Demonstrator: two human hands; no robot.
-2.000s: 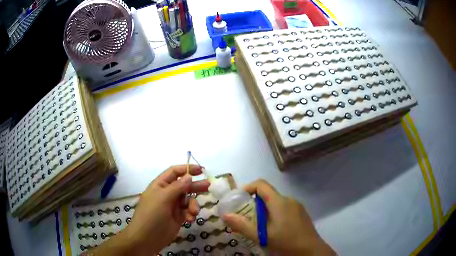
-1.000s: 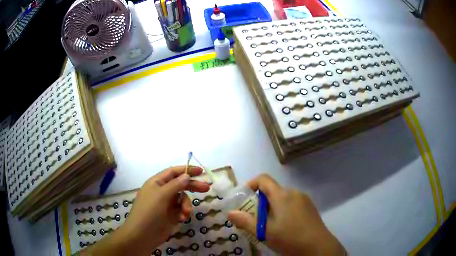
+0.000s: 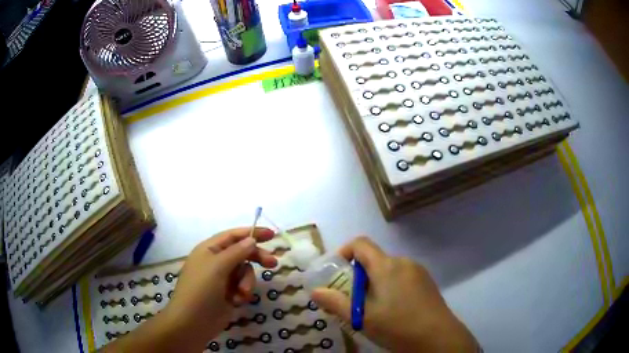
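Observation:
My left hand (image 3: 219, 270) holds a cotton swab (image 3: 256, 219) upright between thumb and fingers, its bluish tip up. My right hand (image 3: 396, 293) grips a translucent white squeeze bottle (image 3: 323, 269), tilted with its thin nozzle pointing up and left to the swab tip. Whether nozzle and tip touch, I cannot tell. A blue marker (image 3: 358, 295) is also held in my right hand, beside the bottle. Below both hands lies a loading board (image 3: 157, 310) with rows of paired small round parts; my hands hide part of it.
Stacked boards stand at the left (image 3: 124, 162) and right (image 3: 353, 131). A pen cap (image 3: 143, 246) lies by the left stack. At the back are a fan (image 3: 131, 41), pen holder (image 3: 243, 41), small dropper bottles (image 3: 303, 58), a blue bin (image 3: 338, 12), a red bin (image 3: 441, 7) and a green label (image 3: 277, 83).
The view has shifted slightly. My left hand and the swab have moved a little left. The bottle has moved a little right and down from its earliest position, still in my right hand.

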